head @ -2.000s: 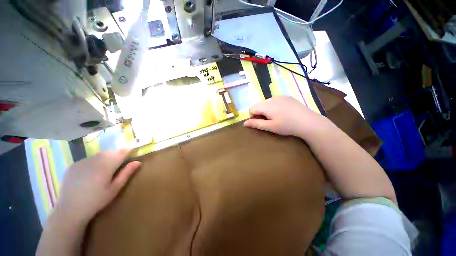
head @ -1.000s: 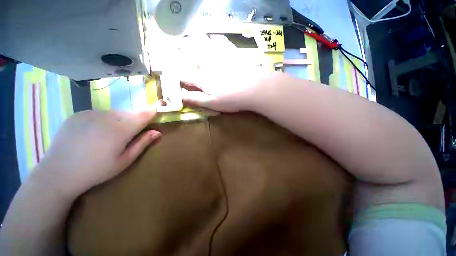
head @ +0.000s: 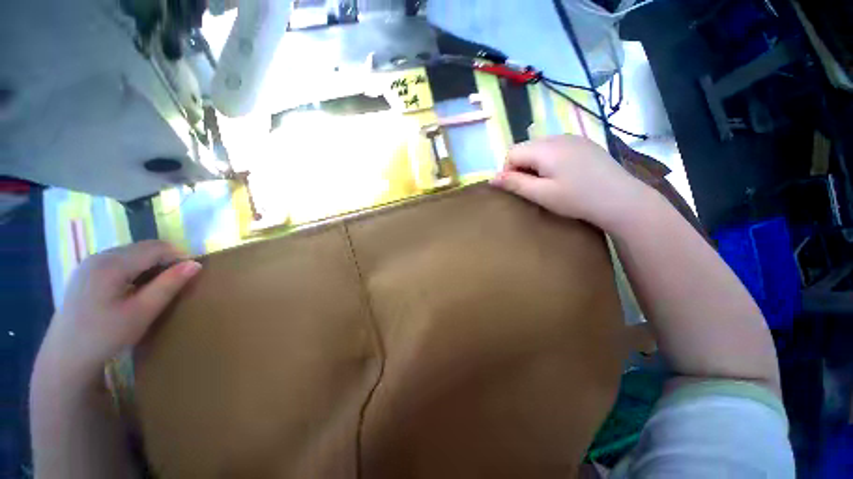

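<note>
The brown bag body (head: 468,309) fills the space in front of me, with a seam running down its middle. Its top edge lies along the near edge of the template with yellow strips (head: 475,150). My left hand (head: 117,295) holds the bag's upper left corner between thumb and fingers. My right hand (head: 561,182) pinches its upper right corner. The brightly lit area beyond the edge is washed out. The yellow block with black handwriting (head: 411,89) sits behind it.
The white sewing machine head (head: 75,103) stands at the upper left. A red-handled tool (head: 505,71) with black cord lies at the upper right. Another brown piece (head: 645,168) is partly hidden beyond my right forearm. Blue bins (head: 762,271) stand at the right.
My right hand has moved from the lit area near the middle out to the bag's right corner. My left hand has moved left along the edge. The camera view has shifted.
</note>
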